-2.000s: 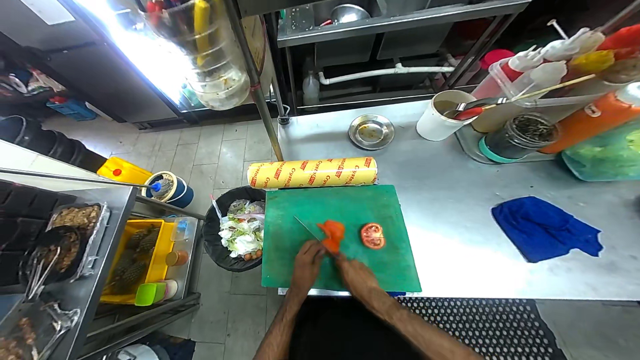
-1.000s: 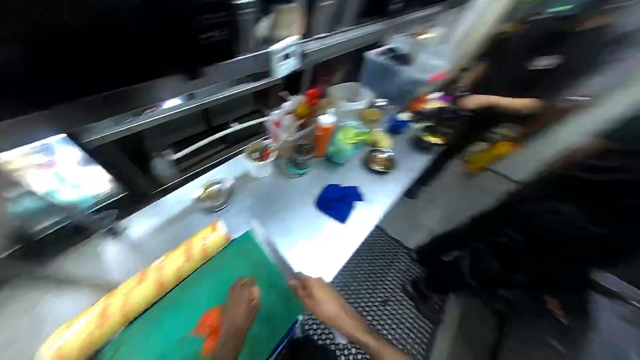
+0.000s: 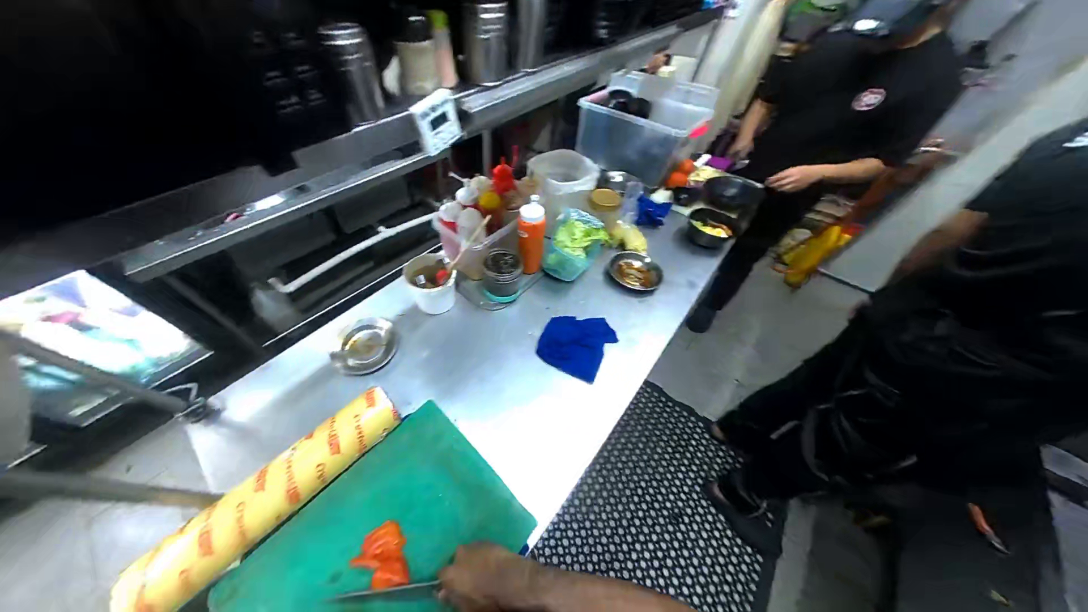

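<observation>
My right hand point(image 3: 484, 578) is at the bottom edge, closed around the handle of a knife point(image 3: 387, 593). Its blade points left over the green cutting board point(image 3: 442, 476), just below a red-orange piece of tomato point(image 3: 384, 552) and close to it. The blade is partly cut off by the frame. My left hand is out of view. A thick roll of yellow film with red print point(image 3: 263, 501) lies along the board's left edge.
On the steel counter point(image 3: 476, 374) are a blue cloth point(image 3: 576, 347), metal bowls point(image 3: 635, 272), a white tub point(image 3: 430, 285), squeeze bottles point(image 3: 532, 234) and a lettuce container point(image 3: 574, 246). A co-worker point(image 3: 850, 110) stands at the far end; another person point(image 3: 977, 340) is at right.
The view has swung far to the right, bringing co-workers into sight. My left hand, seen on the board earlier, has left the view. The cut tomato half on the board is no longer visible.
</observation>
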